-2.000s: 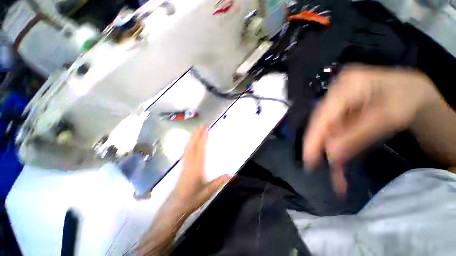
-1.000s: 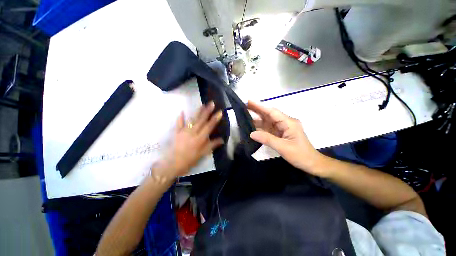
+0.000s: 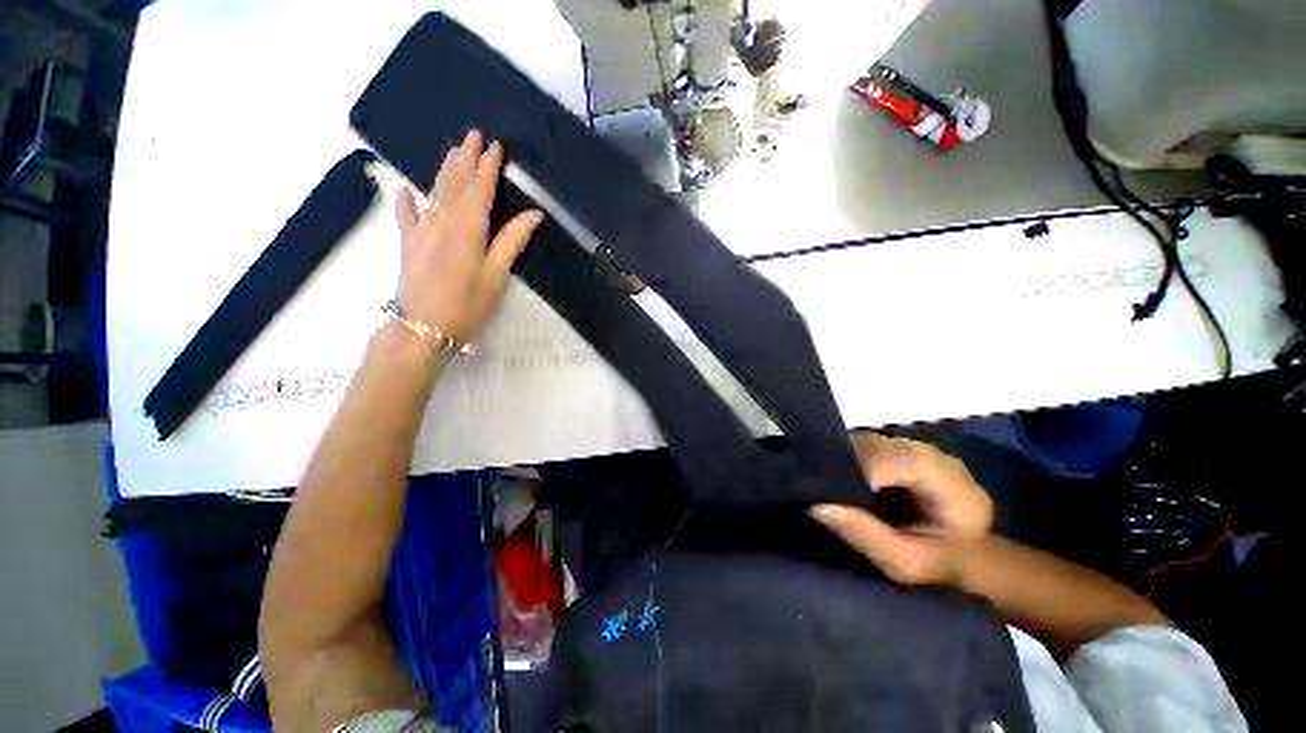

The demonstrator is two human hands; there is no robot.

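Note:
A long black fabric panel [image 3: 688,251] lies diagonally from the white table to the front edge. A pale narrow line runs down its middle, crossed by a small dark part; I cannot tell if it is zipper teeth or a gap. My left hand [image 3: 456,251] rests flat on the panel's upper end, fingers extended. My right hand [image 3: 917,516] pinches the panel's lower end just past the table edge, over the dark apron. A black fabric strip [image 3: 265,301] lies at the left on the table.
The sewing machine's needle area [image 3: 709,122] is brightly lit beyond the panel. Red-handled snips [image 3: 924,112] lie on the machine bed to its right. Black cords [image 3: 1096,158] hang at the right. The white table [image 3: 917,315] has printed ruler markings. Blue bins [image 3: 444,602] are below.
The panel was bunched and folded near the table edge; it now lies stretched out diagonally. My left hand has moved up and left onto it. My right hand has moved down and right with its end.

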